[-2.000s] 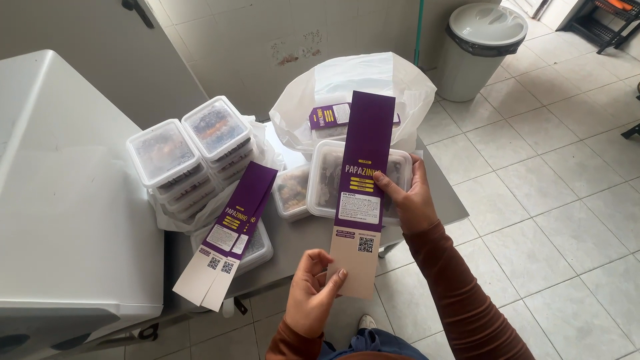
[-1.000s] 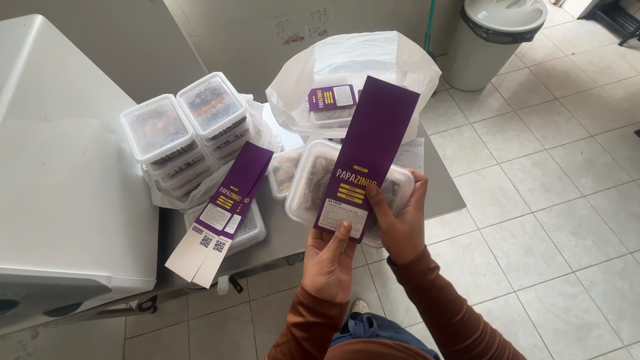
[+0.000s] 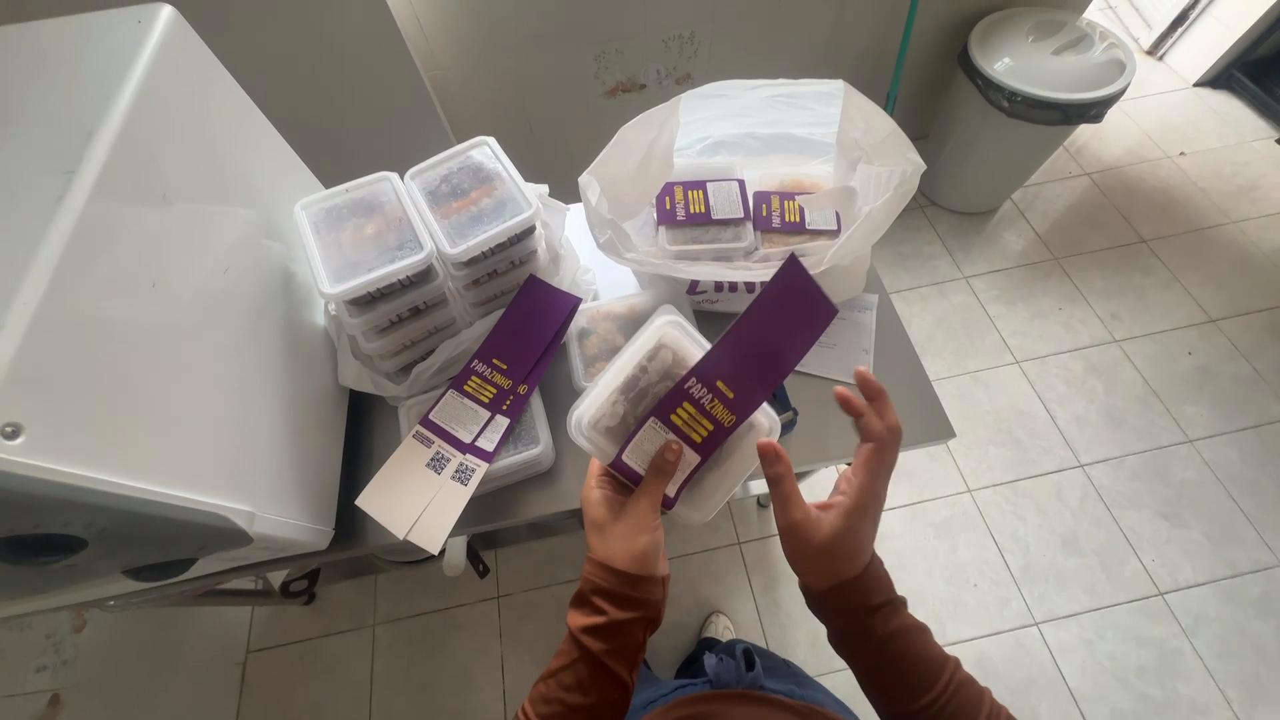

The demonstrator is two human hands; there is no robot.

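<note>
My left hand [image 3: 630, 510] grips a lidded clear plastic food container [image 3: 640, 370] with a purple card sleeve [image 3: 745, 360] laid diagonally across its top, the thumb pressing on the sleeve's lower end. Just right of the container, my right hand [image 3: 835, 480] is off it, thumb and fingers spread, holding nothing. Left of them, more purple and cream sleeves [image 3: 510, 350] lie across a container [image 3: 535, 445] on the table. Behind the held container sits another food container [image 3: 605, 335]. An open white plastic bag [image 3: 620, 215] holds containers with purple sleeves [image 3: 703, 203].
Stacked food containers [image 3: 365, 235] stand in a plastic bag at the left of the metal table [image 3: 910, 410]. A large white appliance [image 3: 170, 260] is at far left. A paper [image 3: 845, 340] lies by the white bag. A lidded bin [image 3: 1010, 140] stands on the tiled floor.
The container is now raised and tilted in my left hand with the sleeve on it. My right hand has let go of the sleeve and opened to the right.
</note>
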